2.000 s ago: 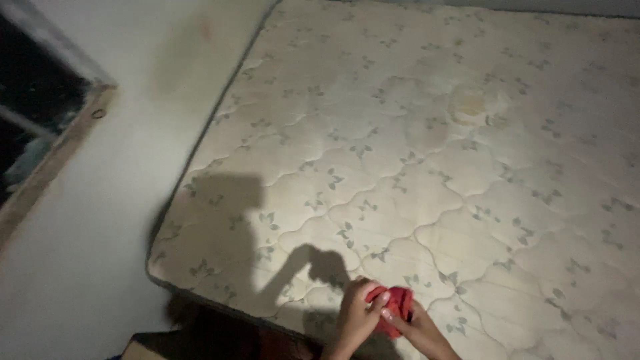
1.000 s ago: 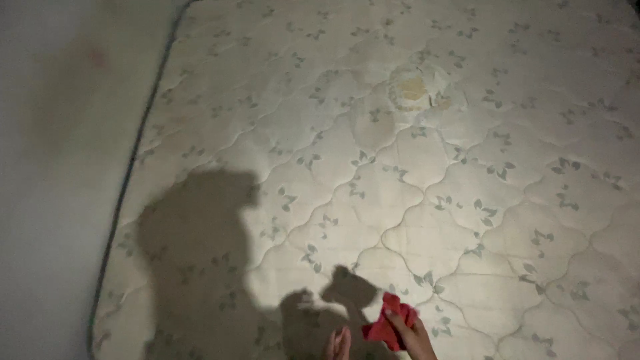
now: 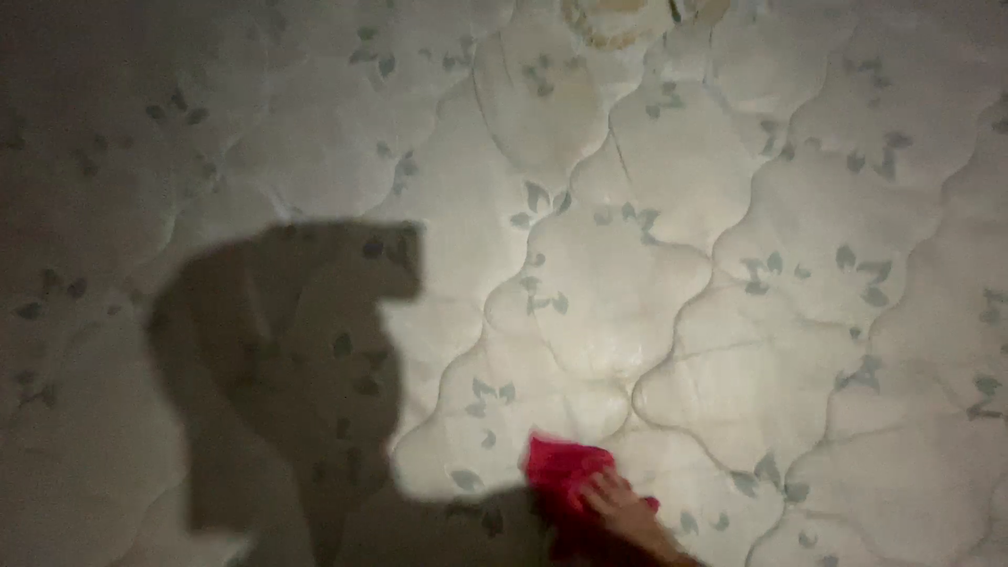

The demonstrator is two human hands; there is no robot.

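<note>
My right hand (image 3: 618,504) comes in from the bottom edge, right of centre, its fingers spread over a red cloth (image 3: 563,465). The cloth lies crumpled against the quilted top of a mattress (image 3: 614,315), which is pale with a grey-green leaf print. Blur hides how firmly the fingers grip the cloth. My left hand is out of the frame.
A yellowish ring-shaped stain (image 3: 606,35) marks the mattress at the top edge. A large dark shadow of a head and body falls across the left and lower part of the mattress.
Two seconds ago both hands held the bunched red cloth; now only my right hand is on it, and the cloth is more spread out. My left hand has gone from view. The view has moved closer to the mattress.
</note>
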